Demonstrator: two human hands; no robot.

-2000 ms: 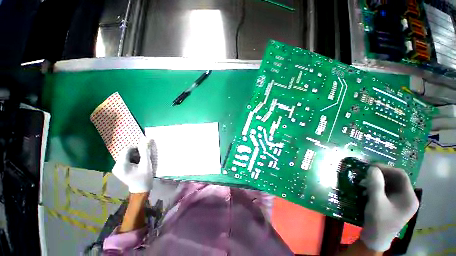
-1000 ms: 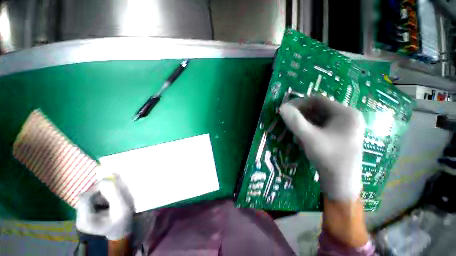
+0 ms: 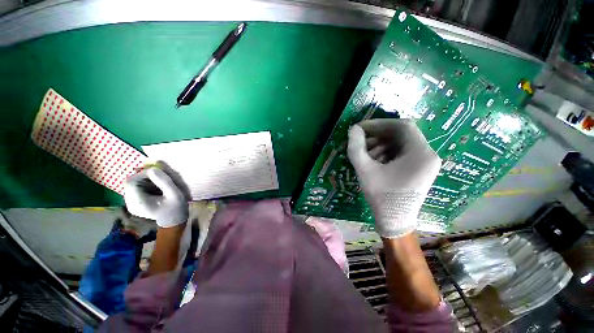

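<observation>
The green circuit board (image 3: 456, 110) lies at the right of the green mat, solder side up, its right part past the mat's edge. My right hand (image 3: 394, 172), in a white glove, is over the board's left part with thumb and fingertips curled together; whether it holds something small I cannot tell. My left hand (image 3: 156, 194), also gloved, pinches the lower right corner of the sticker sheet (image 3: 84, 140), cream with rows of red marks. A white paper form (image 3: 225, 164) with faint print lies beside it.
A black pen (image 3: 210, 65) lies on the green mat (image 3: 117, 71) near the metal edge. A wire rack (image 3: 456, 286) and clear plastic-wrapped things (image 3: 514, 266) are below right. Blue cloth (image 3: 111, 273) shows at lower left. A white label or box (image 3: 576, 117) is at far right.
My right hand has left the board's lower right edge and moved over its left part. The board now lies further onto the mat. The view has shifted. My left hand stays at the sticker sheet.
</observation>
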